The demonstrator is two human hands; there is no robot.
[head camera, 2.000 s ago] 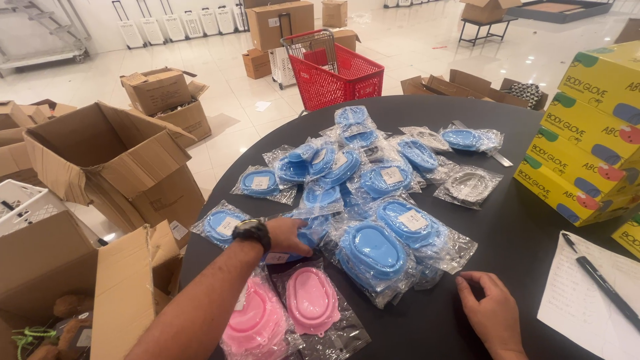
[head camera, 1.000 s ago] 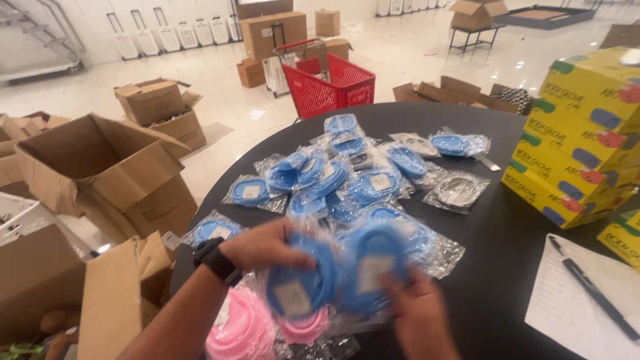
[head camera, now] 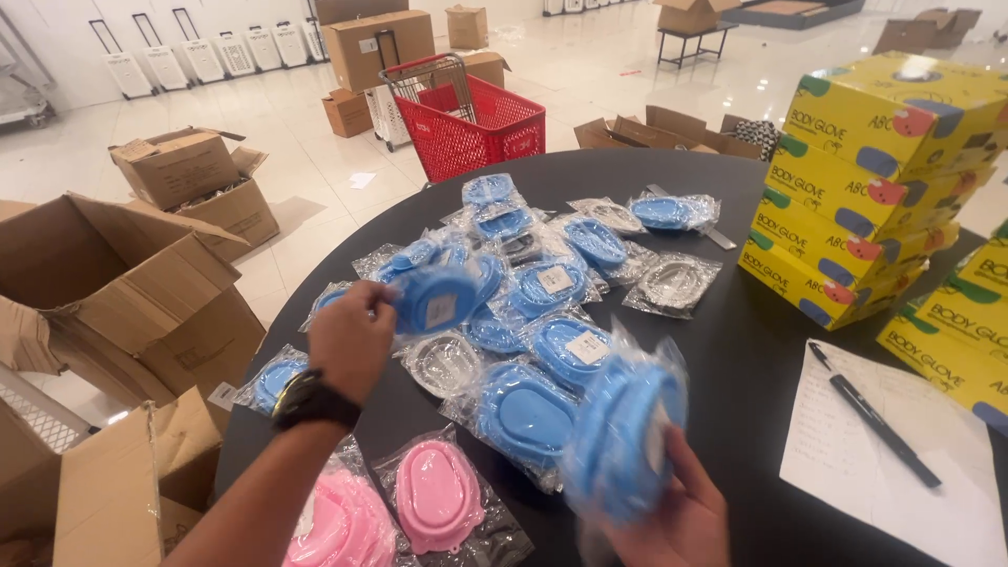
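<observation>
My left hand [head camera: 358, 335], with a dark watch on its wrist, pinches the edge of a bagged blue oval plastic item [head camera: 435, 301] that bears a white label. Several blue oval items [head camera: 626, 441] in clear bags are bunched in my right hand [head camera: 681, 512], blurred. Between and beyond the hands lies a loose pile of bagged blue ovals [head camera: 526, 409], with grey ones [head camera: 673, 282] among them. Bagged pink ovals [head camera: 438, 494] lie at the near edge, beside my left forearm.
Yellow boxes [head camera: 854, 197] stand stacked on the right of the round black table [head camera: 732, 346]. A pen [head camera: 882, 429] lies on a written sheet [head camera: 835, 472]. Open cardboard boxes [head camera: 102, 283] crowd the left. A red shopping cart [head camera: 496, 126] stands beyond the table.
My hands held blue items close together a second ago and are now apart. The left has moved up over the pile; the right, resting on the table two seconds ago, now holds several blue items.
</observation>
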